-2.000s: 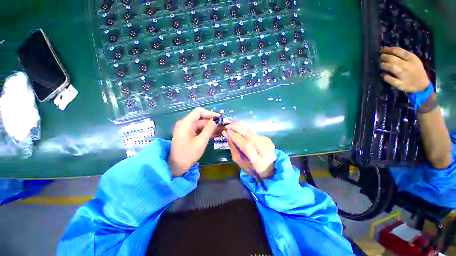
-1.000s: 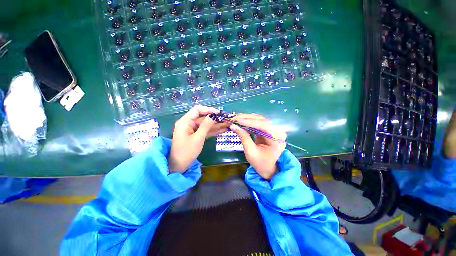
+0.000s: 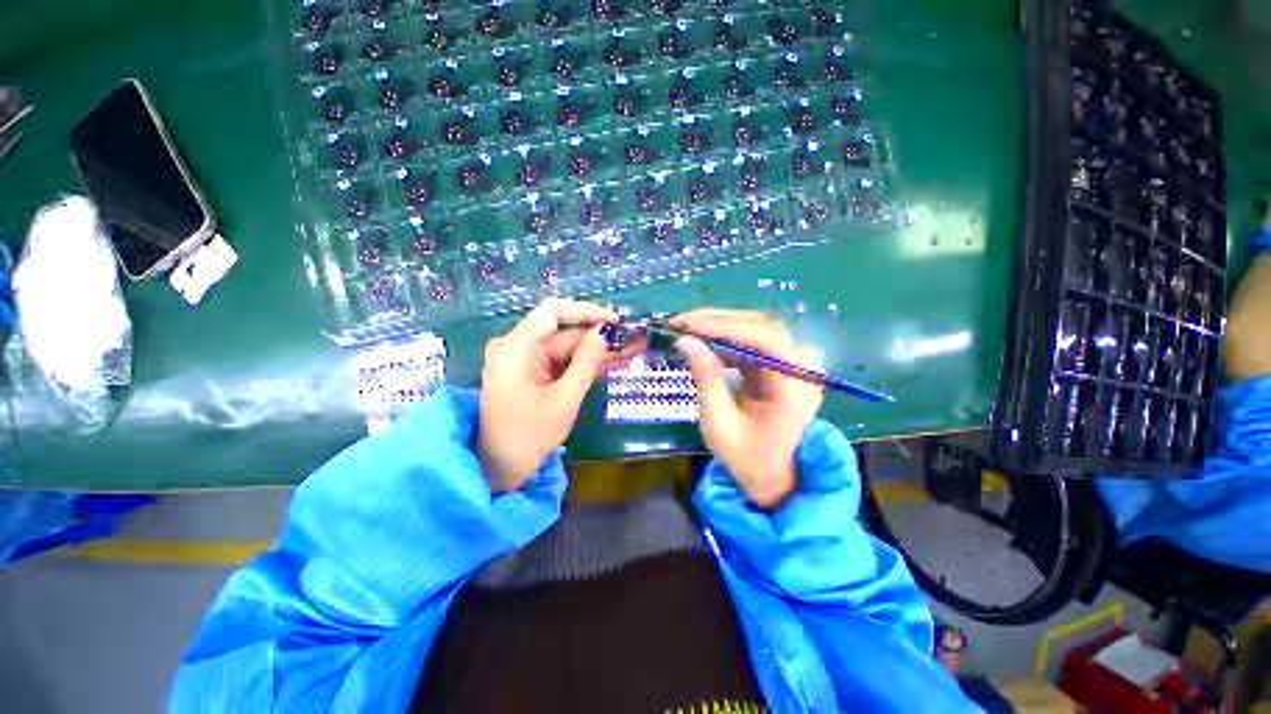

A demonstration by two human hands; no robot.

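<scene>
My left hand (image 3: 540,384) holds a small dark module (image 3: 622,335) between thumb and fingertips, above the bench's near edge. My right hand (image 3: 753,398) holds thin purple-blue tweezers (image 3: 788,367), their back end pointing right and their tip side at the module. The exact tip contact is too small to tell. A white sheet with rows of dark marks (image 3: 652,395) lies just below my hands. A second such sheet (image 3: 399,380) lies left of my left hand. A clear blister tray (image 3: 558,147) with rows of dark modules lies beyond my hands.
A black blister tray (image 3: 1136,279) stands at the right. A smartphone (image 3: 140,179) with a white tag (image 3: 204,268) and a crumpled plastic bag (image 3: 67,300) lie at the left. White specks (image 3: 778,285) lie near the clear tray. Another person's arm and blue sleeve (image 3: 1199,467) show at the right edge.
My right hand has moved slightly right and opened out, and the tweezers have swung from steeply down to nearly level, pointing right. The other person's hand has left the black tray.
</scene>
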